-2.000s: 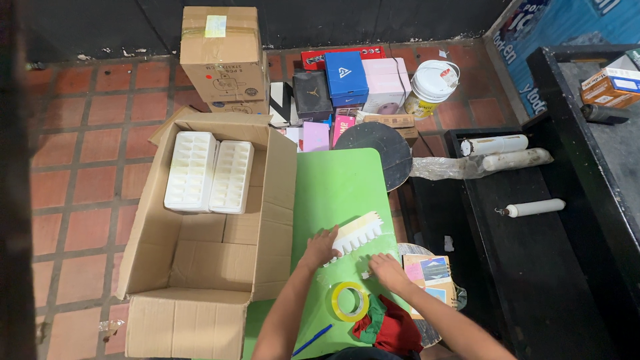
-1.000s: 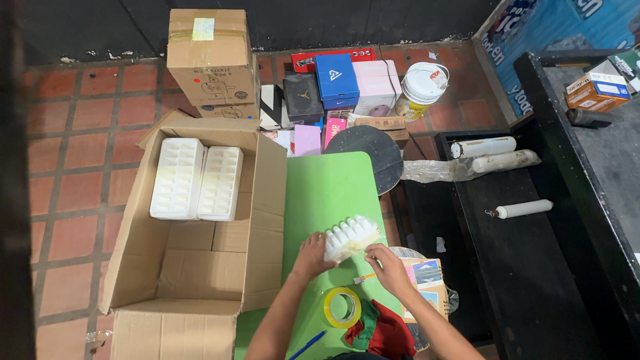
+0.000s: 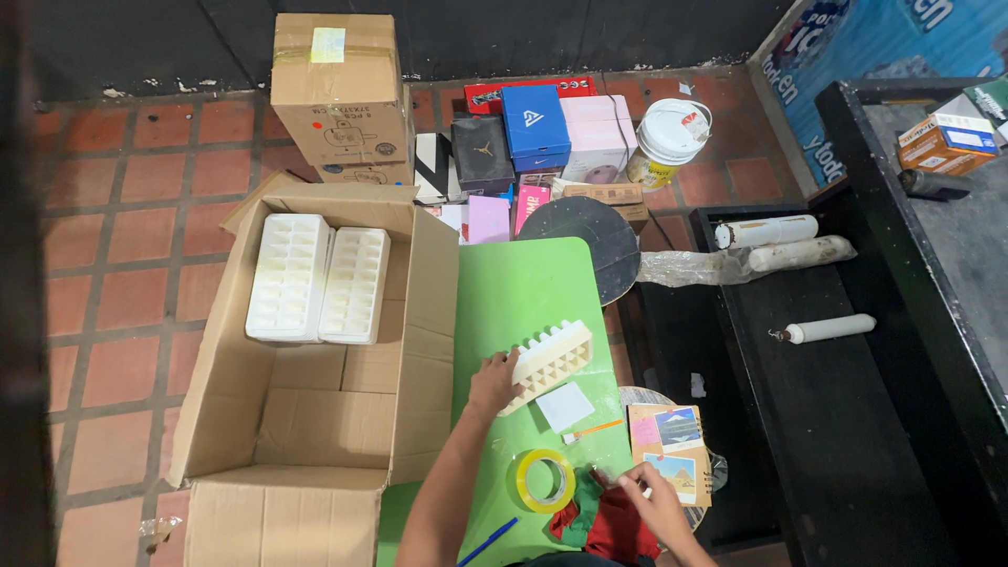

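My left hand (image 3: 494,383) grips the left end of a white plastic ice cube tray (image 3: 551,364), tilted on its side over the green table (image 3: 520,291). My right hand (image 3: 650,500) is over red and green cloth (image 3: 610,524) at the near right edge; a small pale bit shows at its fingertips, too small to name. Between the hands lie a white square of paper (image 3: 565,407) and an orange, pencil-like stick (image 3: 596,430). A roll of clear yellowish tape (image 3: 523,482) and a blue pen (image 3: 488,542) lie nearer me. Stacked white trays (image 3: 287,276) stand in the open cardboard box.
The large open cardboard box (image 3: 431,346) stands left of the table. A round black stool top (image 3: 587,244) adjoins the far right corner. Shoe boxes (image 3: 536,130) and a white bucket (image 3: 673,130) are beyond. A spiral notebook (image 3: 642,433) lies at right, near a black shelf unit (image 3: 858,394).
My right hand has moved from the tray toward me, to the cloth. The tray has turned so its cube pockets face me. The white paper square now shows plainly beside it.
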